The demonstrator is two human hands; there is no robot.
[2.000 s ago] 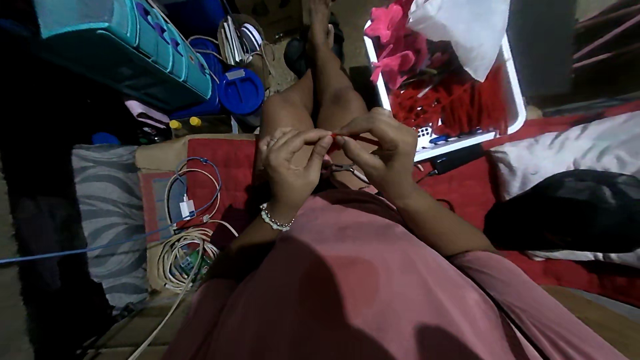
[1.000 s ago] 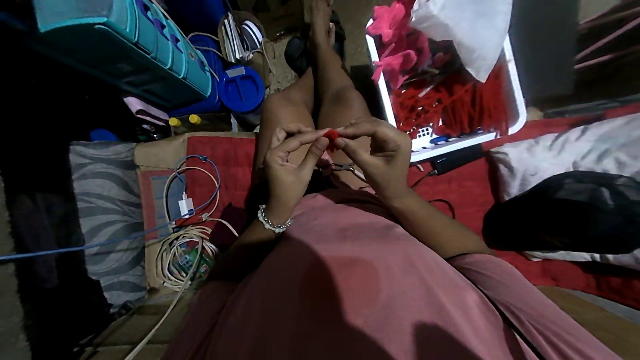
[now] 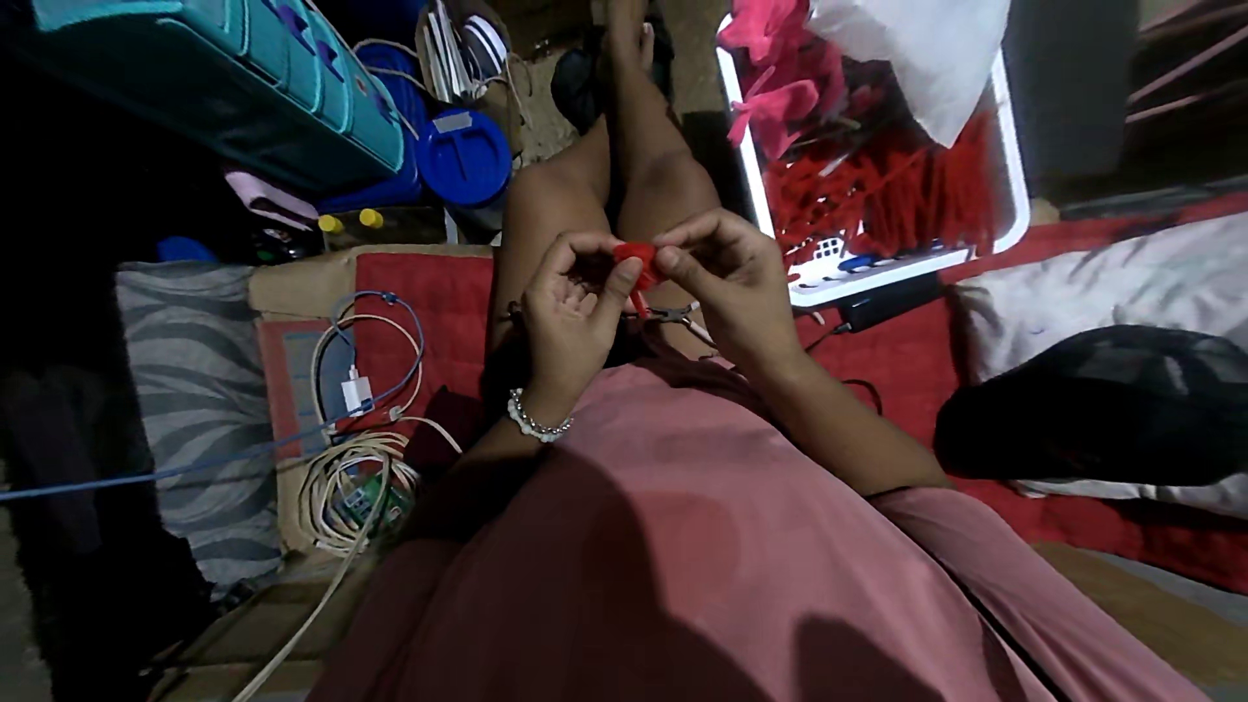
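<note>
Between the fingertips of both hands is a small red piece (image 3: 636,255), perhaps fuzzy wire or ribbon, curled at the top with a short end hanging down. My left hand (image 3: 575,317), with a beaded bracelet at the wrist, pinches it from the left between thumb and forefinger. My right hand (image 3: 736,292) holds its right side the same way. Just below the fingers, pliers (image 3: 671,315) lie over my lap, their handles partly hidden by my right hand. To the right, a white plastic basket (image 3: 1020,185) holds many red strips (image 3: 897,195) and pink bow-like pieces (image 3: 775,102).
Coiled cable (image 3: 356,492) and a grey patterned pillow (image 3: 200,419) lie at left. A blue lidded container (image 3: 466,158) and a teal case (image 3: 234,88) stand at upper left. A black device (image 3: 889,302) sits by the basket; a black bag (image 3: 1102,405) rests on a pale pillow (image 3: 1033,292) at right.
The red piece was a thin strip between the fingertips at first; now it shows as a wider, curled shape with an end hanging down. Both hands have stayed near the same place.
</note>
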